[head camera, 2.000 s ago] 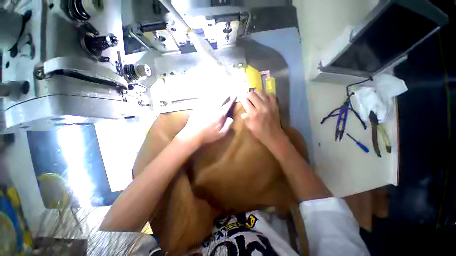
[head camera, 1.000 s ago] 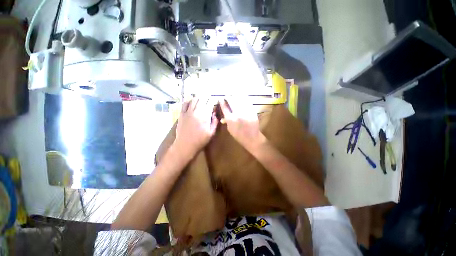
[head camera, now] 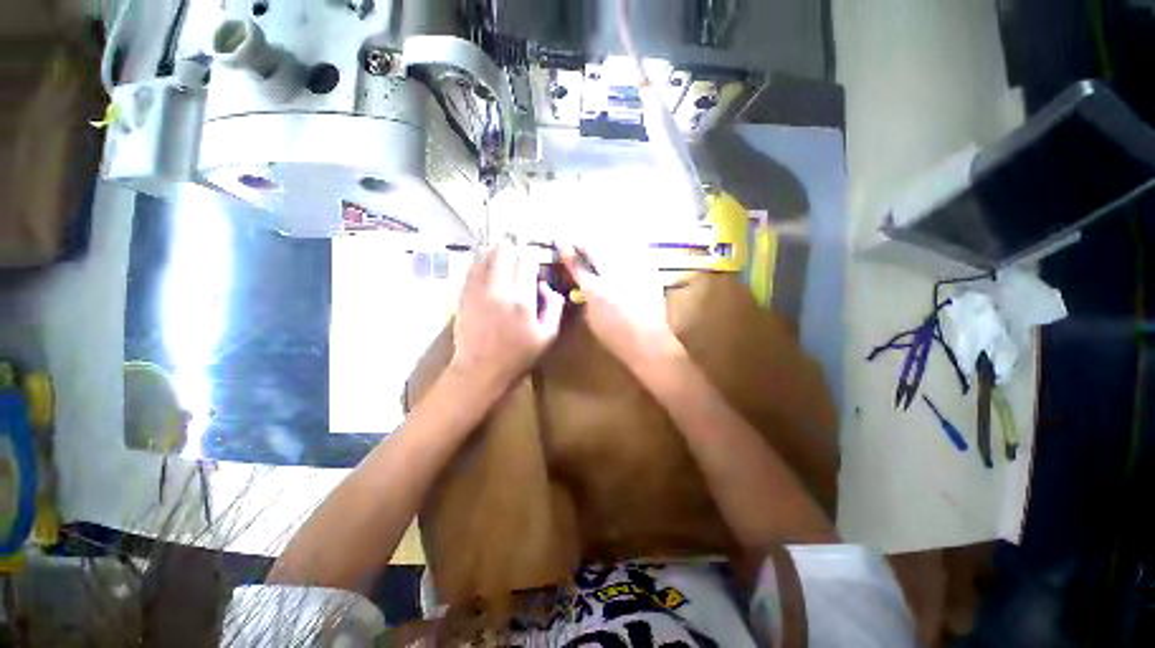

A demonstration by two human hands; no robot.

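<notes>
The brown bag body point(head camera: 633, 443) lies over the table's front edge and my lap, its upper edge at the clamp frame point(head camera: 727, 234), which is edged in yellow. My left hand point(head camera: 498, 317) presses on the bag's upper edge near the needle area, fingers bent. My right hand point(head camera: 614, 304) is close beside it on the same edge, with a small yellowish tip showing between the hands; which hand holds it is unclear. Glare washes out the fingertips and the frame. The sewing machine head point(head camera: 317, 152) is just left of and above my hands.
A control screen point(head camera: 1039, 177) stands at the right. Below it lie a white tissue point(head camera: 988, 317), purple cutters point(head camera: 916, 361), a small blue-handled screwdriver point(head camera: 946, 424) and pliers point(head camera: 985, 411). A yellow and blue round object point(head camera: 19, 462) is at the left edge.
The view has shifted, so the machine head appears farther right. Both hands have moved left along the frame relative to two seconds ago, closer to the needle, with the bag beneath them.
</notes>
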